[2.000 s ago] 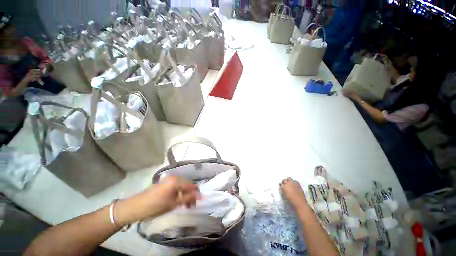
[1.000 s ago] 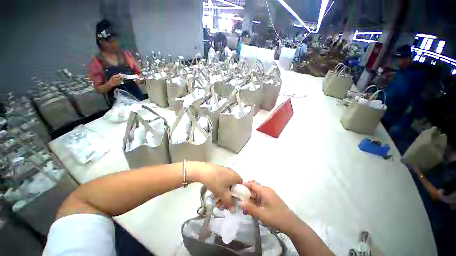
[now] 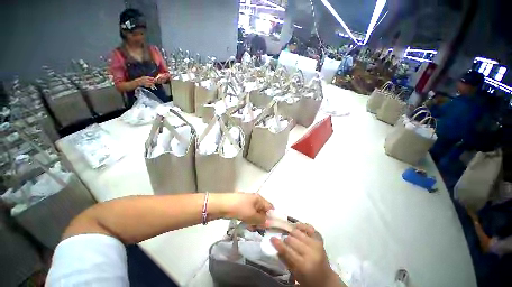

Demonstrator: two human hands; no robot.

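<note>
A taupe handbag stands nearest me at the bottom centre, its opening filled with white tissue and its lower part cut off by the edge. My left hand, with a bracelet at the wrist, pinches a taupe bag handle above the opening. My right hand grips the same handle from the right. A small white wrap shows beside my right fingers; whether they hold it is unclear.
Stuffed handbags stand in rows at left. A red table marker, a blue tape dispenser and more bags stand along the white table. Clear plastic bags lie at the left corner. A person stands behind; others are at right.
The earliest frame shows my hands apart, the left over the open bag and the right by the polybag. Both are now together at the handle. The view has tilted up.
</note>
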